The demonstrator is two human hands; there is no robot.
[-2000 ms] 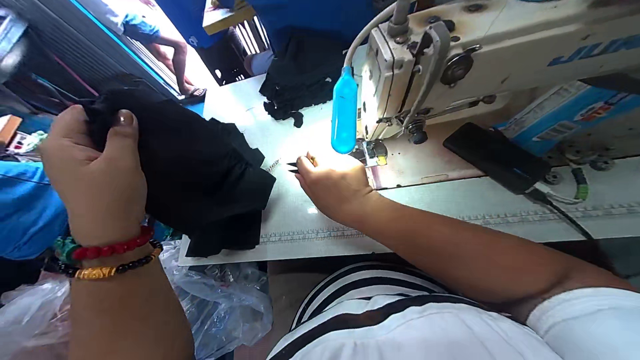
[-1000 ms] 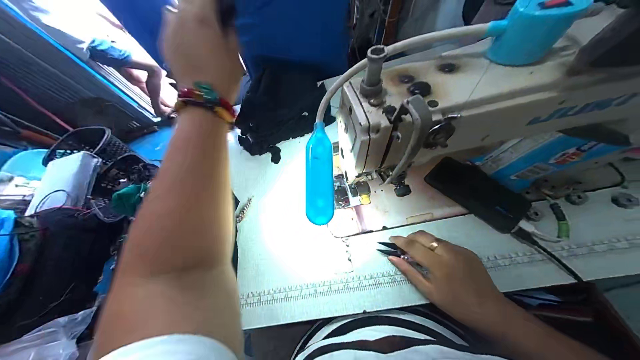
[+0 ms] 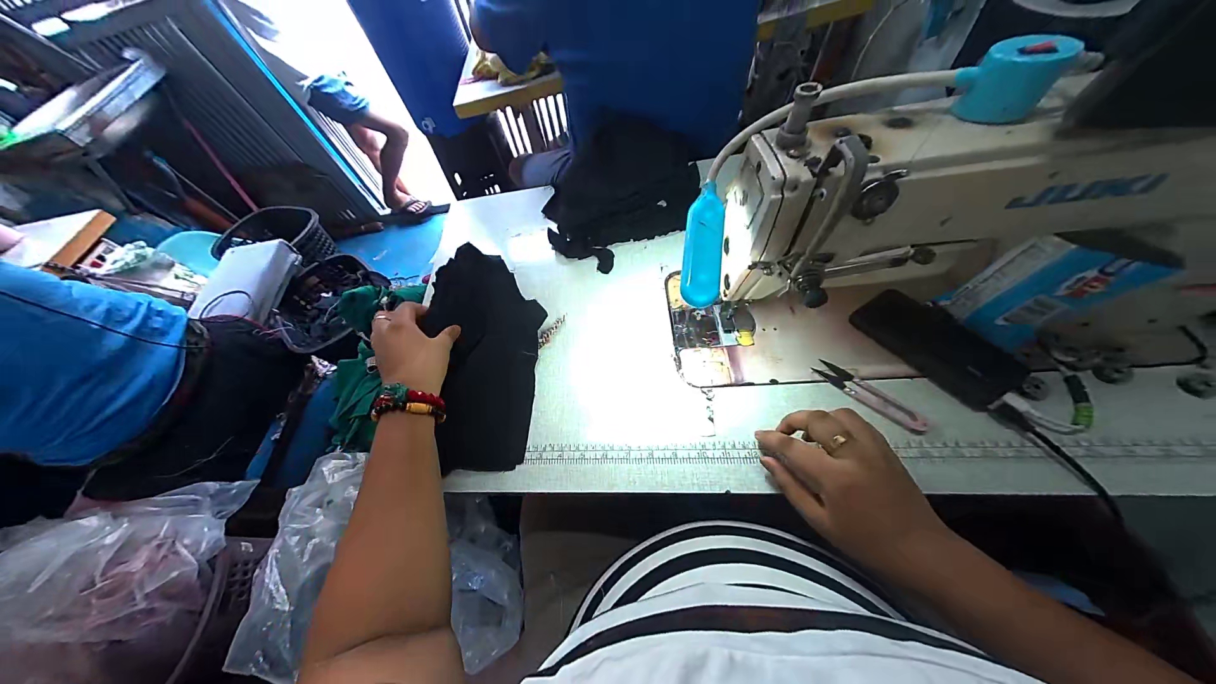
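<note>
Black fabric pieces (image 3: pixel 489 370) lie at the left end of the white sewing table (image 3: pixel 617 399). My left hand (image 3: pixel 413 347) rests at their left edge, fingers bent; whether it grips the cloth is hard to see. On the table's front edge, over the printed ruler, my right hand (image 3: pixel 836 465) lies with fingers loosely curled and nothing in them. Thread snips (image 3: pixel 874 396) lie just beyond it, untouched, blades pointing to the back left. The Juki sewing machine (image 3: pixel 893 190) stands behind, its needle area lit. More black cloth (image 3: pixel 622 190) is heaped at the table's back edge.
A black phone (image 3: pixel 936 347) with a cable and a blue-white box (image 3: pixel 1054 285) lie under the machine arm. A blue lamp (image 3: pixel 703 247) hangs beside the machine head. Green cloth (image 3: pixel 356 404), baskets (image 3: pixel 275 233) and plastic bags (image 3: pixel 304 560) are at the left. Other people are nearby.
My left hand has come down from its raised position to the black cloth at the table's left. The snips, in my right hand before, now lie on the table.
</note>
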